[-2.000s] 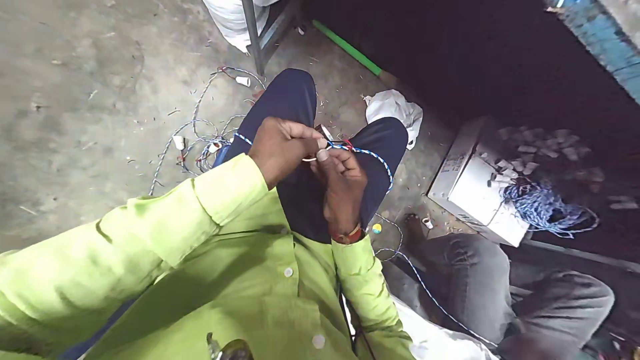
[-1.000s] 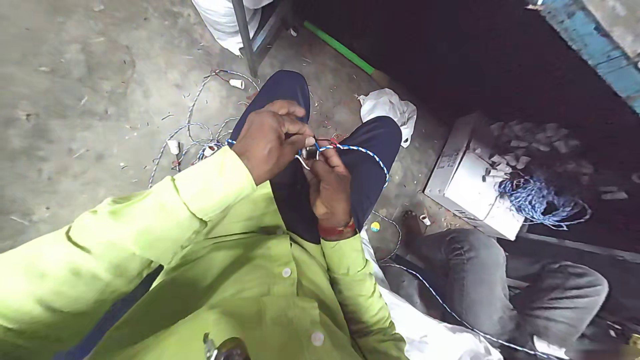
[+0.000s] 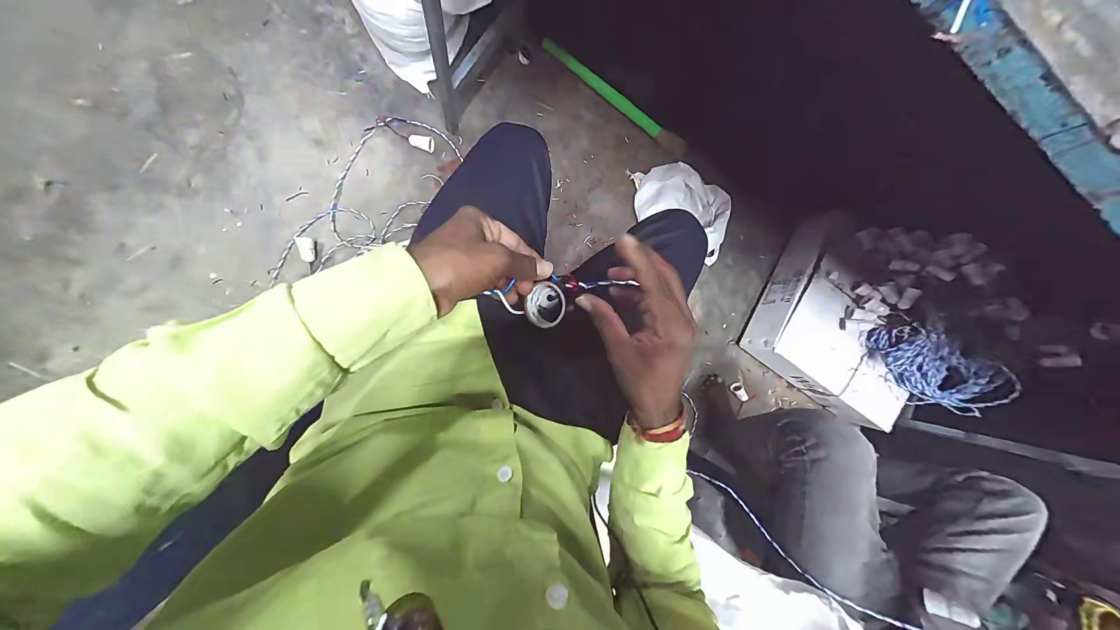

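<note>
Above my lap, my left hand (image 3: 490,262) pinches a blue and white twisted wire between thumb and fingers. Beside its fingertips hangs a small round white socket or holder (image 3: 545,304), its dark opening facing up toward me. A red piece (image 3: 570,282) sits on the wire just past the socket. My right hand (image 3: 643,328) is raised to the right of the socket, thumb and fingers spread, and the wire passes behind its fingers. A red band circles the right wrist.
Twisted wire (image 3: 337,197) with white holders (image 3: 305,249) lies on the floor at left. At right, a white carton (image 3: 822,341) stands near a blue wire bundle (image 3: 941,363) and small white pieces. A person's grey-trousered legs (image 3: 822,490) are close by. A green stick (image 3: 604,87) lies ahead.
My right hand has let go of the wire and opened, moving a little right. The round socket now shows beside my left fingertips.
</note>
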